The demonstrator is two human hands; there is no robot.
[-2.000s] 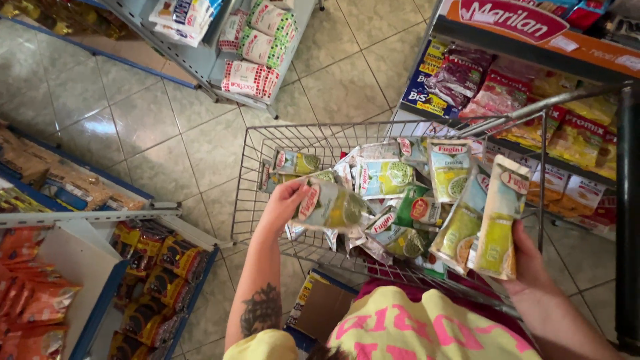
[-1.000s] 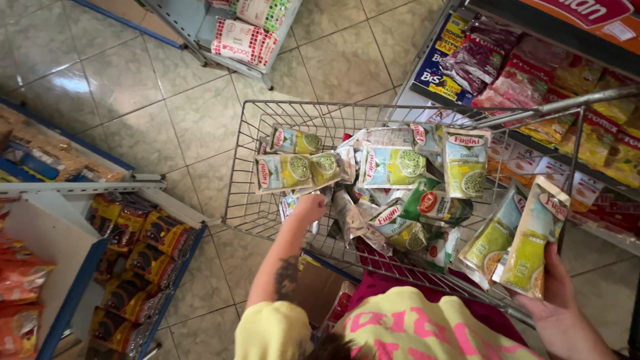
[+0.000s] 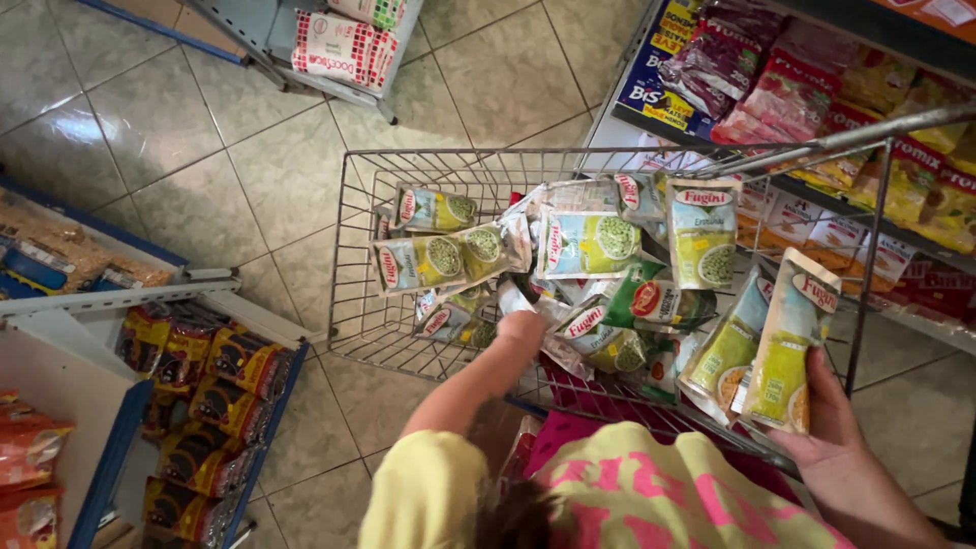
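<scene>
A wire shopping cart [image 3: 457, 366] holds several Fugini pouches of peas, among them a pea pouch [image 3: 591, 244] near the middle and a paired pouch [image 3: 427, 263] on the left. A green pouch [image 3: 659, 299] lies among them. My left hand [image 3: 522, 332] is down in the cart at the pile, its fingers hidden against a silvery pouch. With my right hand [image 3: 823, 419] I hold a Fugini pouch [image 3: 793, 343] upright at the cart's near right side; another pouch [image 3: 728, 354] leans just left of it.
Shelves with Promix bags [image 3: 793, 91] stand along the right side of the cart. A shelf corner with red-checked packages [image 3: 343, 47] is at the top. To the left are a shelf of dark snack packs [image 3: 202, 412] and a blue shelf edge [image 3: 114, 457]. Tiled floor [image 3: 229, 175] lies between.
My left hand held a pouch above the cart two seconds ago; it has let go and moved down into the pile. My right hand still holds its pouch.
</scene>
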